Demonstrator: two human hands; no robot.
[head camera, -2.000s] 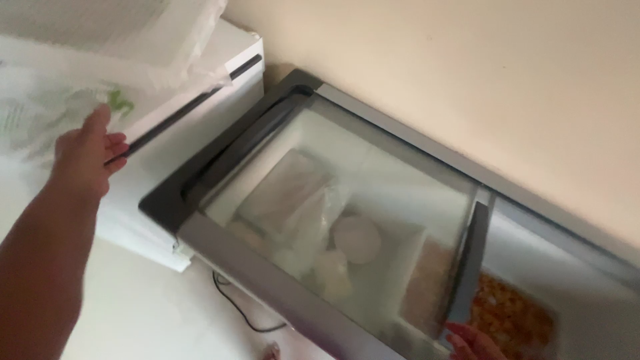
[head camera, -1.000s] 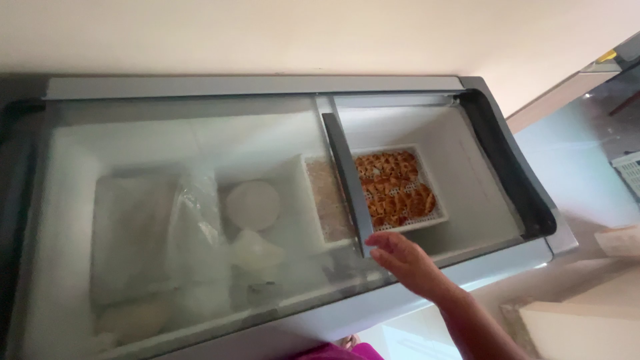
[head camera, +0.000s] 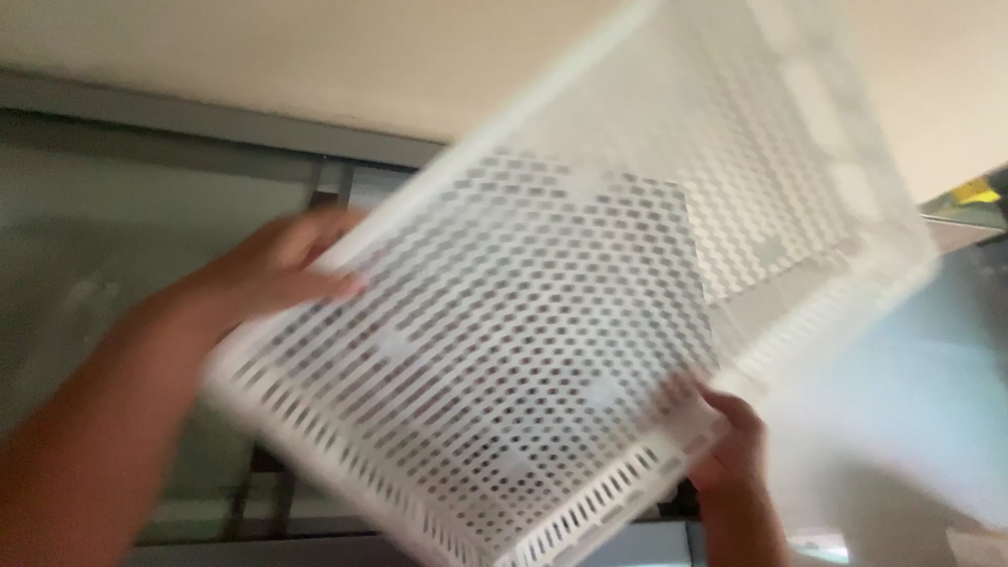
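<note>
A white perforated plastic basket (head camera: 504, 315) is held up, tilted, over the chest freezer; I look onto its slotted and holed surfaces, and it is blurred. My left hand (head camera: 276, 260) grips its left edge, thumb over the rim. On the lower right side, my right hand (head camera: 724, 433) is closed on the other edge, its fingertips seen through the mesh. Behind the basket lies the freezer's sliding glass lid (head camera: 94, 315). The basket hides most of the right part of the freezer, so its contents there cannot be seen.
The freezer's grey frame (head camera: 197, 118) runs along the beige wall (head camera: 276, 63). A yellow object (head camera: 975, 191) is at the far right, near a ledge. Below it is a pale bluish surface (head camera: 890, 394).
Both hands now hold a white perforated basket above the freezer. One second ago my right hand was at the glass lid's handle and my left hand was out of view.
</note>
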